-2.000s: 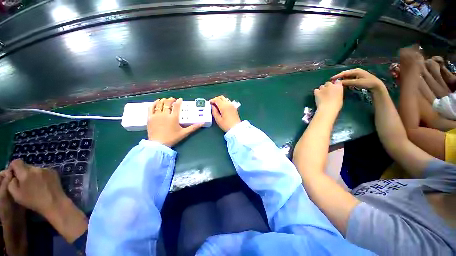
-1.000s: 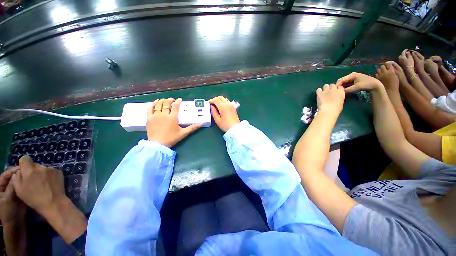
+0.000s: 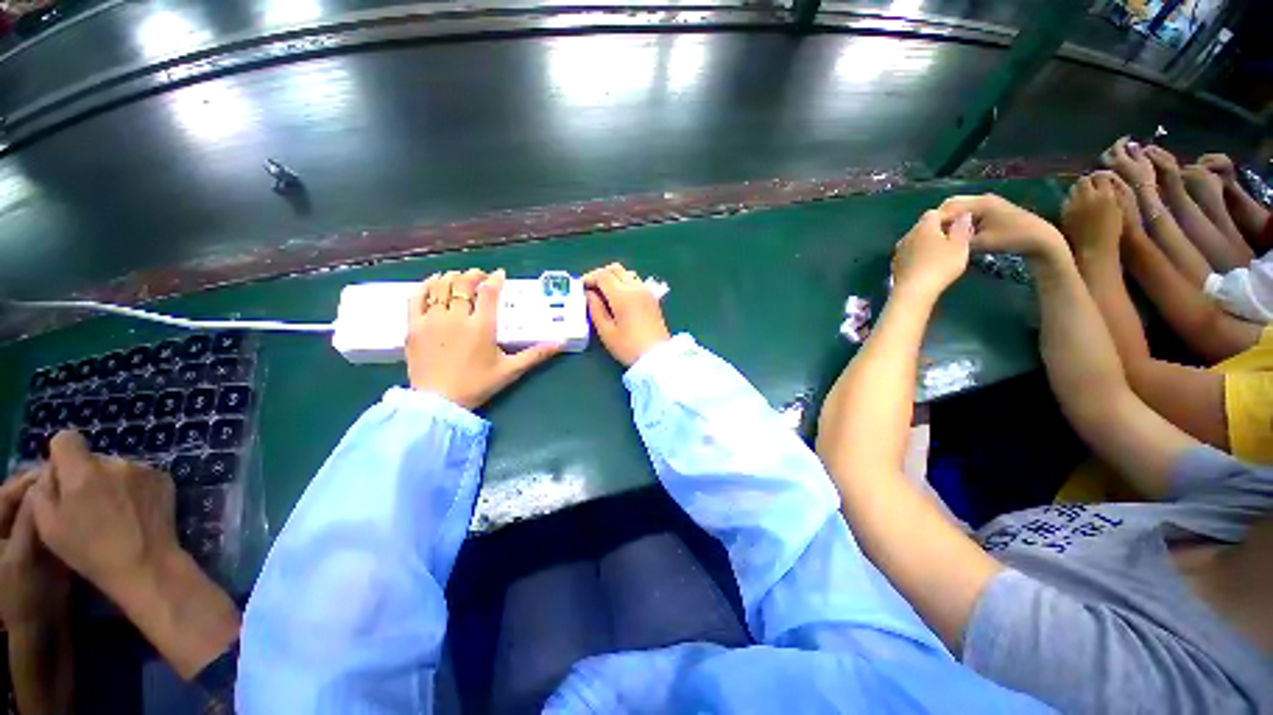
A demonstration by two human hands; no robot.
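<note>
The white power strip (image 3: pixel 377 321) lies on the green bench, its cable leaving the left end. A small square unit (image 3: pixel 556 285) with a teal face and pale rim sits at the top edge of the strip's right part. My left hand (image 3: pixel 458 338) lies over the middle of the strip, holding it, with the thumb along its lower edge. My right hand (image 3: pixel 628 313) is at the strip's right end, fingertips beside the unit; whether they grip it or the strip is unclear. A small white piece (image 3: pixel 655 288) shows just beyond my right fingers.
A power cord (image 3: pixel 182 321) runs left. A tray with dark round pockets (image 3: pixel 140 405) lies at left near a person's hands. White pieces (image 3: pixel 856 319) lie right, beside a neighbour's forearm. Further hands work at far right. The dark conveyor (image 3: pixel 461 140) with one small piece (image 3: pixel 284 176) lies beyond.
The piece on the conveyor has moved left. The unit's face looks brighter teal. The right neighbour's hands have shifted slightly and hands farther right have moved. My hands have hardly moved.
</note>
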